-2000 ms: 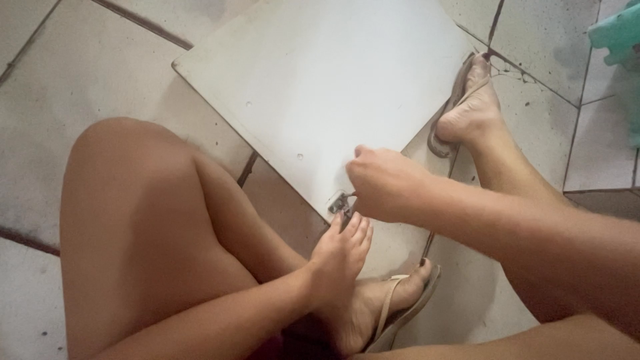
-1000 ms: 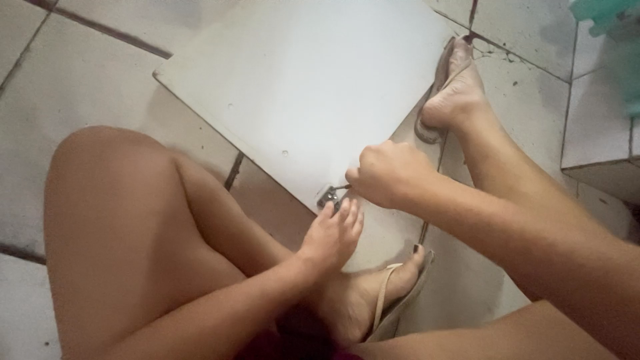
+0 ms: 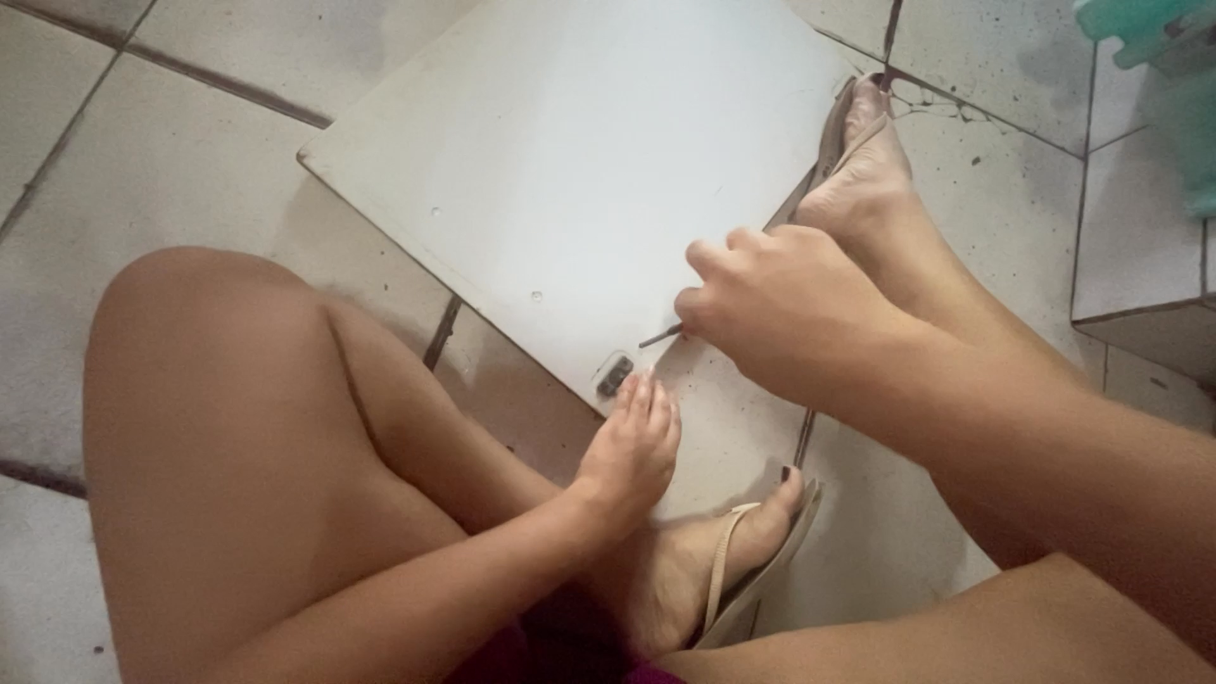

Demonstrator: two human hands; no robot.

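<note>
A flat white panel lies on the tiled floor, one corner pointing toward me. Close to that corner sits a small metal fitting, like a hinge part. My left hand rests its fingertips at the fitting's near edge and partly covers the corner; its grip there cannot be told. My right hand is closed around a tool, of which only a thin dark shaft shows. The shaft's tip is just above and to the right of the fitting, apart from it. Two small marks or holes show along the panel's left edge.
My feet in flip-flops are at the panel's right side and below its near corner. My bent knee is at left. A tiled step stands at the right, with a green plastic object above it.
My right hand has drawn the tool's tip away from the fitting, where it was a second ago. My left fingers have straightened and uncovered more of the fitting.
</note>
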